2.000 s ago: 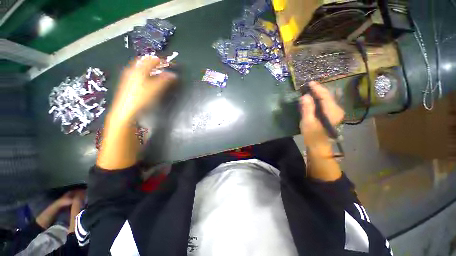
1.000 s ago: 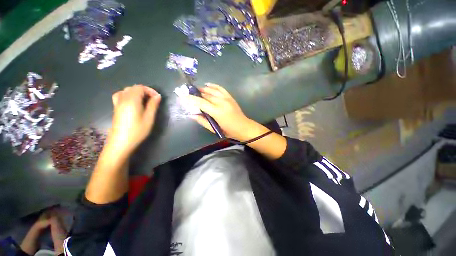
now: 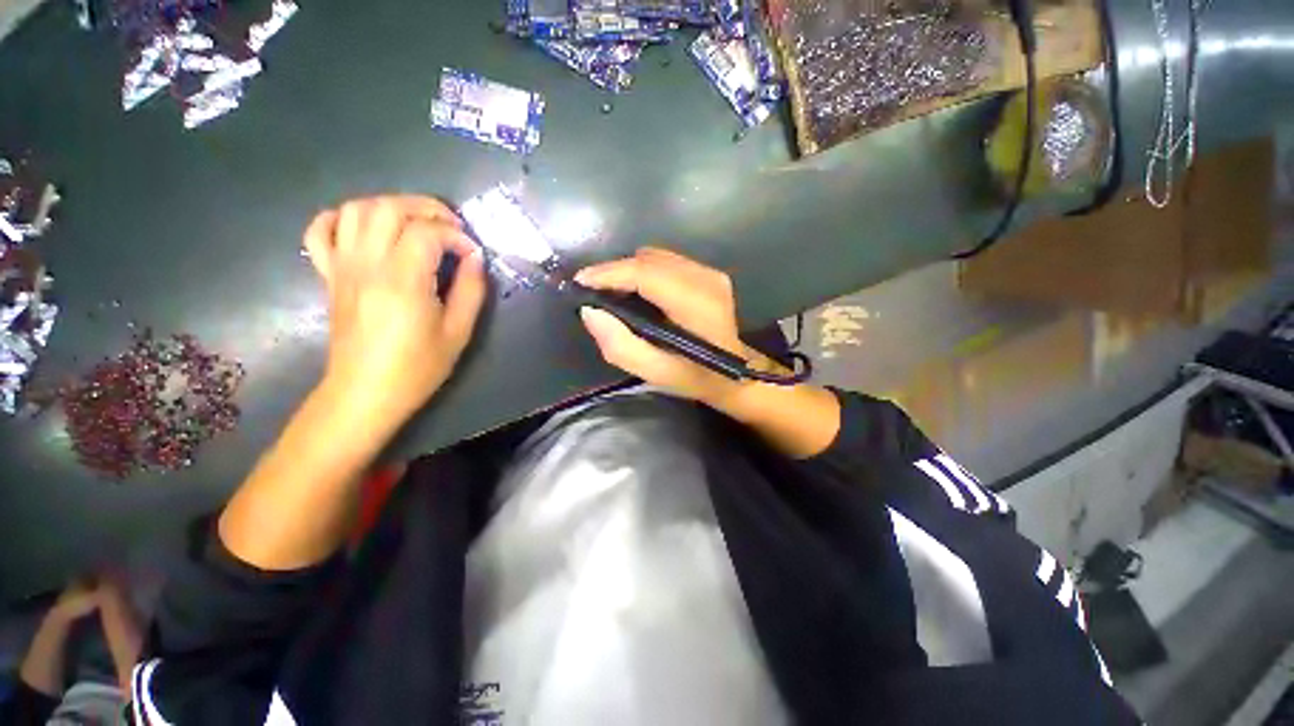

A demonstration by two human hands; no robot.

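Observation:
My right hand (image 3: pixel 674 305) holds a black soldering iron (image 3: pixel 667 335) like a pen, its tip pointing left at the near end of a small circuit board (image 3: pixel 507 231). The board lies tilted on the bench, bright with glare. My left hand (image 3: pixel 390 284) is beside the board's left edge, fingers curled and thumb near the index finger; whether it pinches something small is not clear. A second blue-and-white board (image 3: pixel 485 111) lies just beyond. Small dark red components (image 3: pixel 153 404) lie in a low pile at the left.
Blue boards (image 3: pixel 610 31) are heaped at the far side. A brown tray (image 3: pixel 887 64) of grey bits and a round yellowish holder (image 3: pixel 1062 138) stand right, with black cable (image 3: pixel 1025 135) across. White parts (image 3: pixel 206 68) lie far left, more at the left edge. Another person's hands (image 3: pixel 88 617) show lower left.
My left hand has come from the far white parts to beside the board. My right hand has brought the iron from the tray area to the board. The view has shifted.

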